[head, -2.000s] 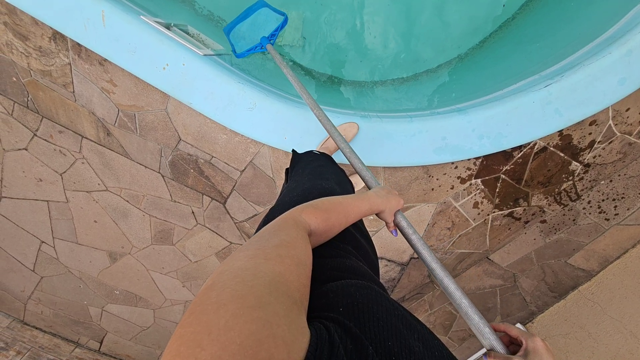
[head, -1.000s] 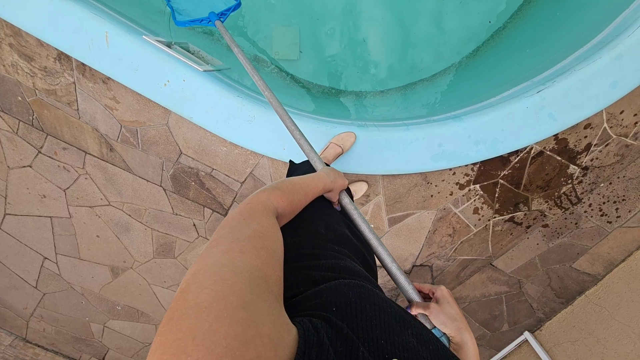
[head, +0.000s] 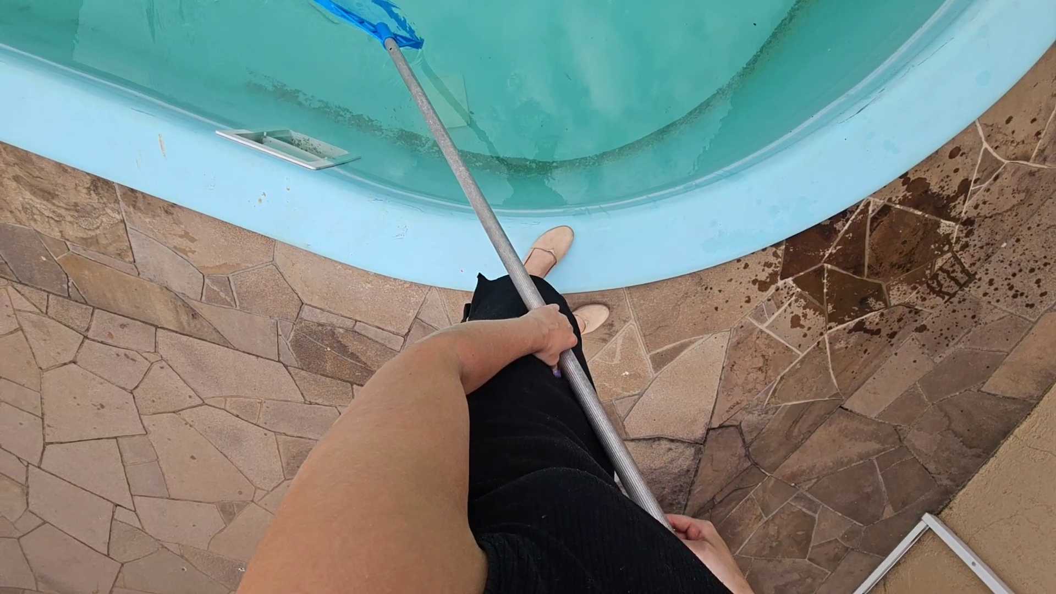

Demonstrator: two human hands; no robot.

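A long grey metal pole [head: 470,194] runs from the lower right up to a blue pool skimmer net [head: 381,28], which lies at the water at the top, partly out of view. My left hand [head: 554,333] is closed around the middle of the pole, above my black clothing. Lower right, my right hand [head: 700,536] is at the near end of the pole with its fingers curled about it; the pole's end and part of this hand are hidden behind the clothing.
The light blue pool rim [head: 396,235] curves across the view, with a skimmer opening [head: 287,148] in the pool wall. One shoe [head: 551,246] rests on the rim, another on the stone paving [head: 206,371]. Wet stones [head: 874,247] lie right, a white metal frame [head: 961,549] lower right.
The blue net has moved from beyond the skimmer opening to the right of it over the last second. Both hands stay on the pole.
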